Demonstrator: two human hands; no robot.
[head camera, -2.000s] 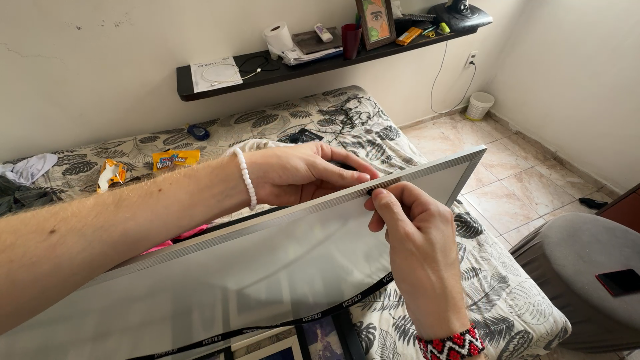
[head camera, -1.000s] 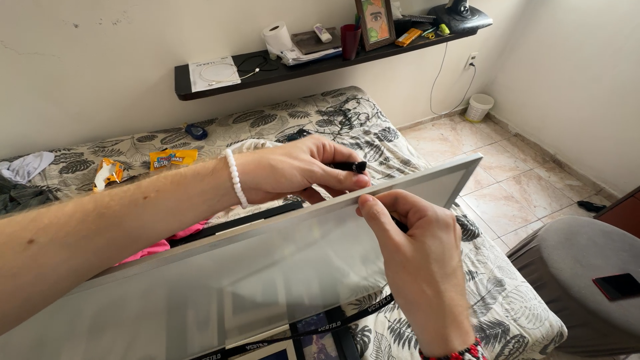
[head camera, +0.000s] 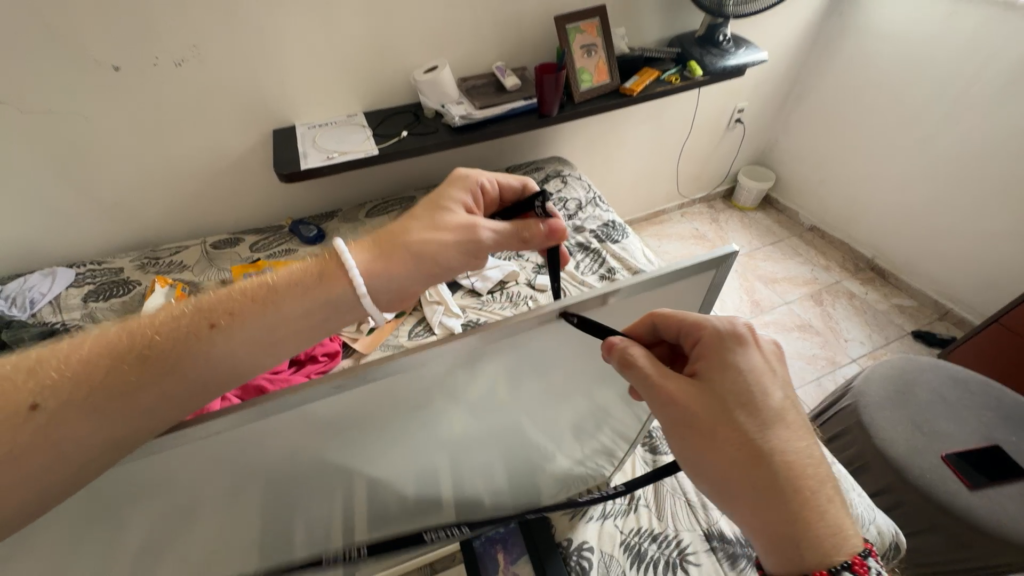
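Observation:
A large pale panel with a thin metal frame (head camera: 512, 318) stands on edge, tilted, across the view. Behind its top edge, my left hand (head camera: 488, 220) grips a black ribbon-like strap (head camera: 554, 268), looped at the fingers and hanging down to the frame. On the near side, my right hand (head camera: 688, 360) pinches a black strap piece (head camera: 590, 326) whose tip is at the frame's rim. Whether both pieces join through the frame cannot be told. A black lettered strap (head camera: 528, 512) runs below, over the bed and a dark-framed picture (head camera: 512, 552).
The bed with leaf-print cover (head camera: 640, 536) lies beneath, with pink cloth (head camera: 296, 372) and wrappers beyond the panel. A dark wall shelf (head camera: 480, 128) holds a framed picture, a red cup and a fan. At right, a grey round stool (head camera: 920, 416) bears a phone (head camera: 984, 466).
My left hand has risen off the frame's top edge, and more black strap now shows in it. My right hand has drawn back from the rim, with a strap piece stretching out of its fingers.

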